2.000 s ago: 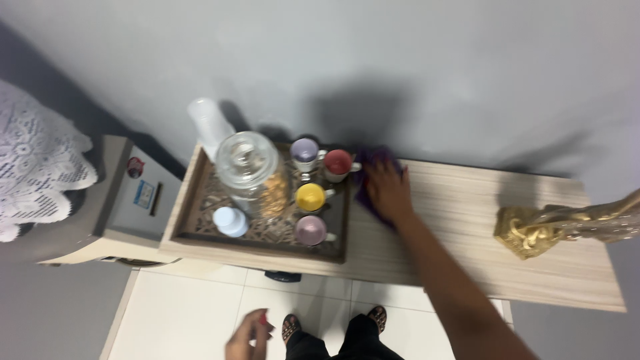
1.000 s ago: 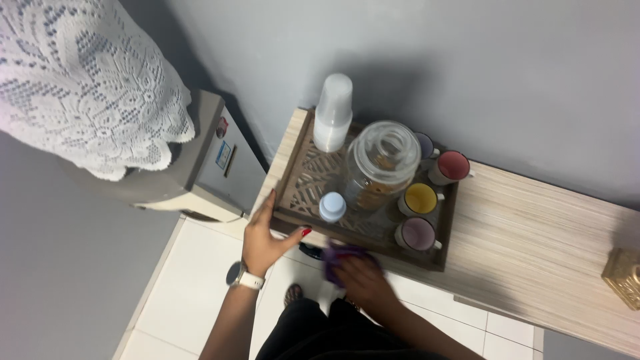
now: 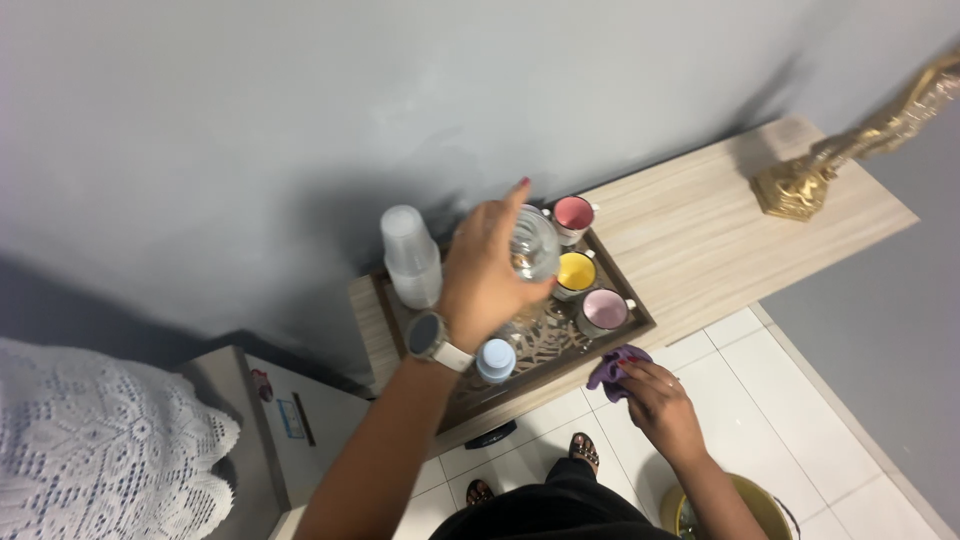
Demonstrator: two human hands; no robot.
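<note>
My left hand [image 3: 491, 270], with a watch on the wrist, is over the glass jar [image 3: 536, 244], its thumb and fingers spread around the lid. The jar stands in a brown wooden tray [image 3: 641, 327] with a cutwork base. Held in my right hand [image 3: 660, 405] is a purple cloth [image 3: 619, 371], just off the shelf's front edge. Beside the jar are a red-lined mug [image 3: 574, 214], a yellow-lined mug [image 3: 576, 271] and a pink-lined mug [image 3: 604, 309]; another mug is mostly hidden. Stacked plastic cups [image 3: 411, 259] and a light-blue-capped bottle [image 3: 496, 360] stand at the tray's left part.
The tray lies on a pale wooden shelf [image 3: 690, 225] along the grey wall. A gold figurine [image 3: 795, 187] stands at the shelf's right. A lace cloth [image 3: 112, 442] covers an appliance [image 3: 255, 405] at lower left. A yellow bucket [image 3: 757, 506] is on the tiled floor.
My left hand has moved from the tray's front left corner to the jar's lid. The right hand, with the purple cloth, was wiping distance behind the tray's right side two seconds ago and is now in front of it.
</note>
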